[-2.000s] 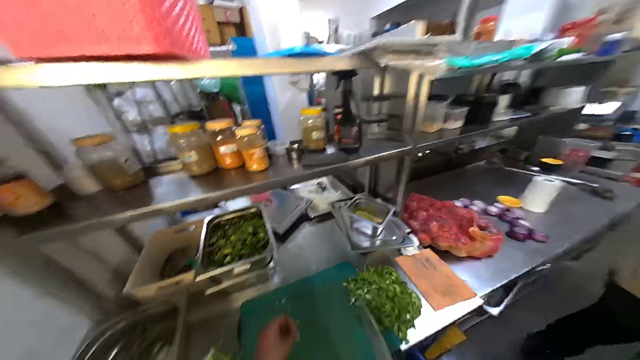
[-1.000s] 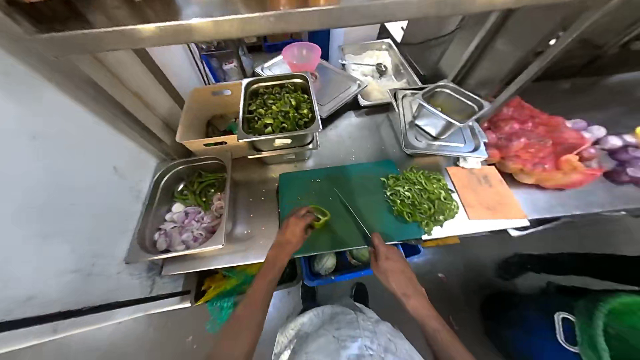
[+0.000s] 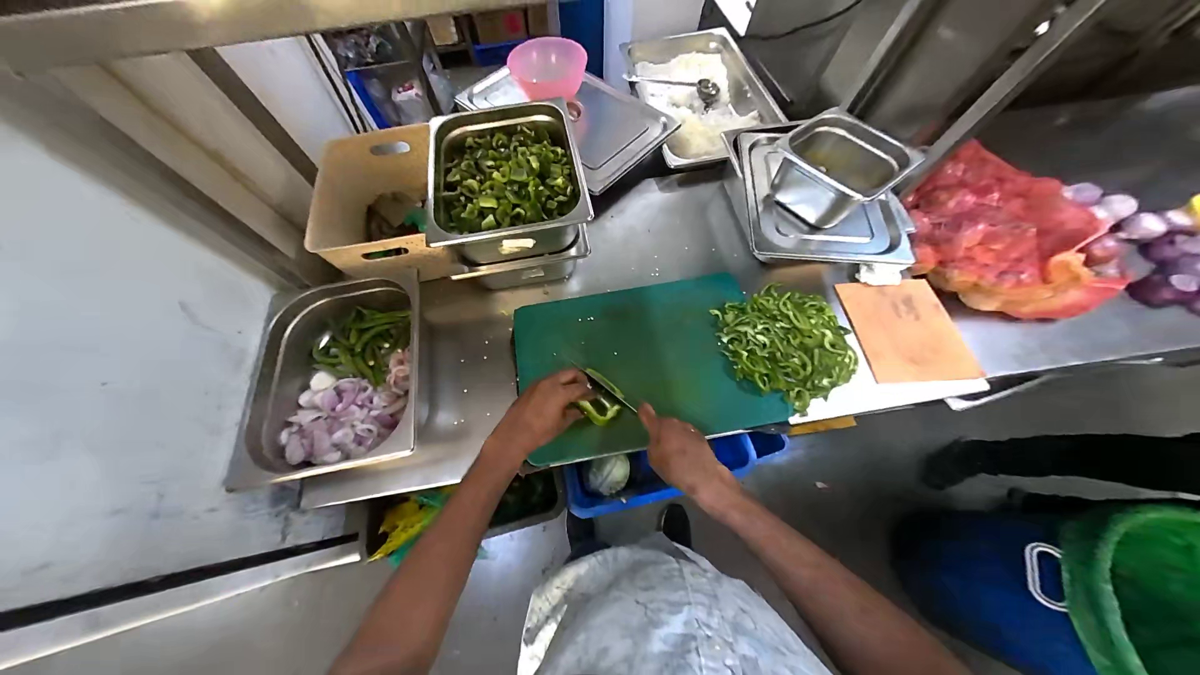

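My left hand [image 3: 547, 409] holds a piece of green bell pepper [image 3: 600, 410] down on the lower left of a green cutting board [image 3: 647, 328]. A kitchen knife [image 3: 614, 389] is gripped in my right hand [image 3: 679, 452], its blade slanting up and left over the pepper piece. Thin green pepper strips [image 3: 786, 347] lie heaped at the board's right end, partly past its edge. Behind the board, a steel pan of chopped green pepper [image 3: 511, 178] rests on another pan. At the left, a steel pan [image 3: 415, 375] holds sliced onions [image 3: 342, 417] and green strips.
An orange-brown board [image 3: 907, 333] lies to the right, near a red mesh sack [image 3: 1012, 225] and purple onions. Stacked steel pans and lids [image 3: 825, 220] stand behind, beside a rack post. A cardboard box [image 3: 370, 187] is back left. Blue crates [image 3: 656, 483] sit below the counter edge.
The view has swung down to the board since two seconds ago. Since one second ago, the knife has moved left from the board's middle onto the pepper piece under my left hand.
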